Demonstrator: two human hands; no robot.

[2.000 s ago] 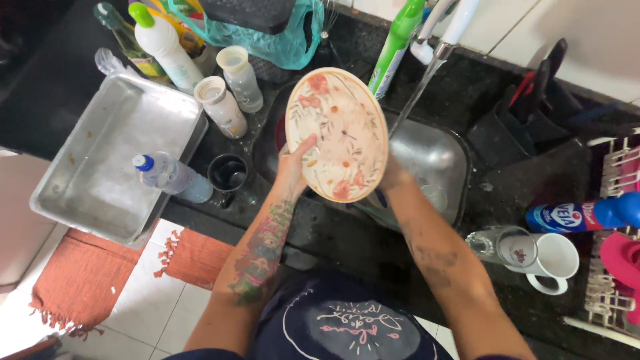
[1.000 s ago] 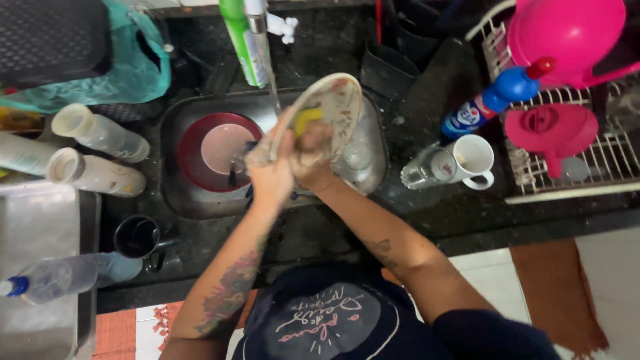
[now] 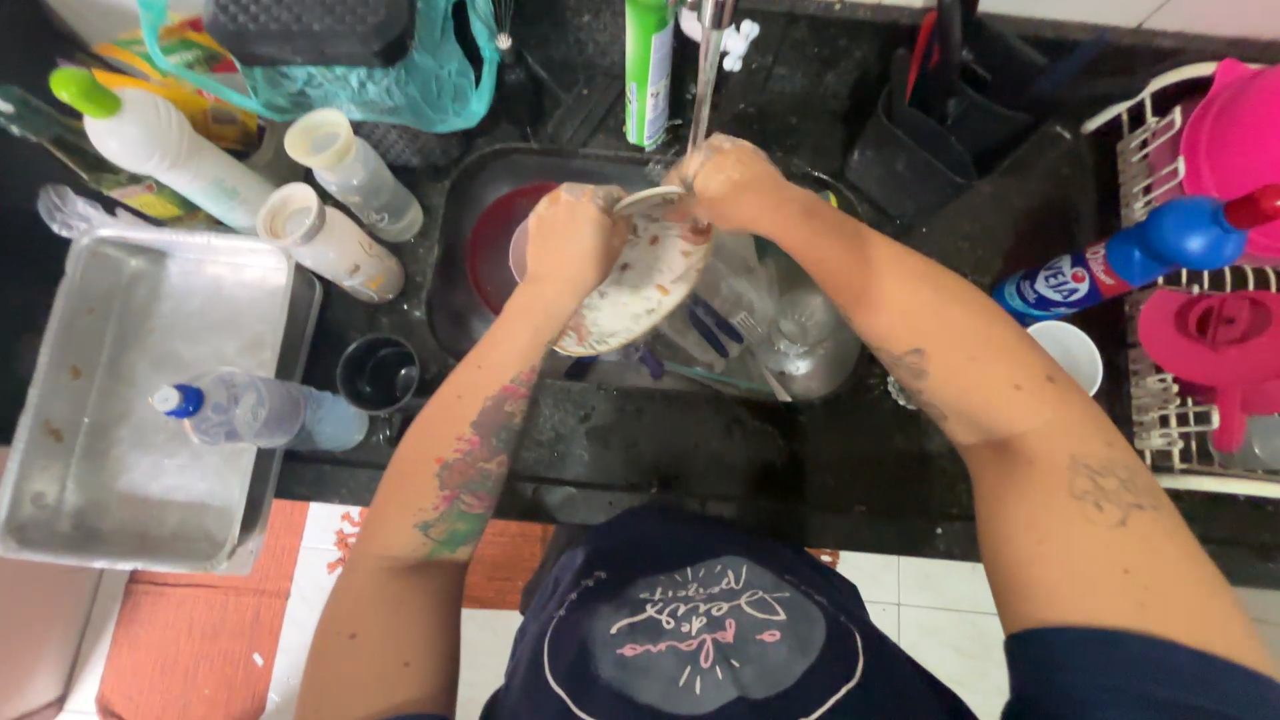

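Both my hands grip a floral-patterned plate [image 3: 640, 285], tilted steeply over the metal sink [image 3: 445, 300]. My left hand [image 3: 575, 240] is closed on its left rim. At the upper right rim my right hand [image 3: 728, 180] holds on, beneath water running from the faucet [image 3: 708, 70]. Whether the right hand also holds a sponge cannot be told. Below the plate, a red bowl [image 3: 490, 250] lies at the sink's left, while cutlery with dark blue handles [image 3: 715, 328], a fork [image 3: 750, 328] and a clear glass item [image 3: 805, 325] lie to the right.
On the left are a metal baking pan [image 3: 130, 400], a plastic bottle [image 3: 245, 410], a dark mug [image 3: 378, 373] and two jars [image 3: 335, 245]. A green bottle [image 3: 648, 75] stands behind the sink. Rightward are a knife holder [image 3: 930, 140], a blue cleaner bottle [image 3: 1110, 260], a white mug [image 3: 1068, 355] and a dish rack [image 3: 1180, 470].
The plate has gone from face-up at two seconds ago to steeply tilted and lower over the sink. The yellow sponge seen against it one second ago is no longer plainly visible there.
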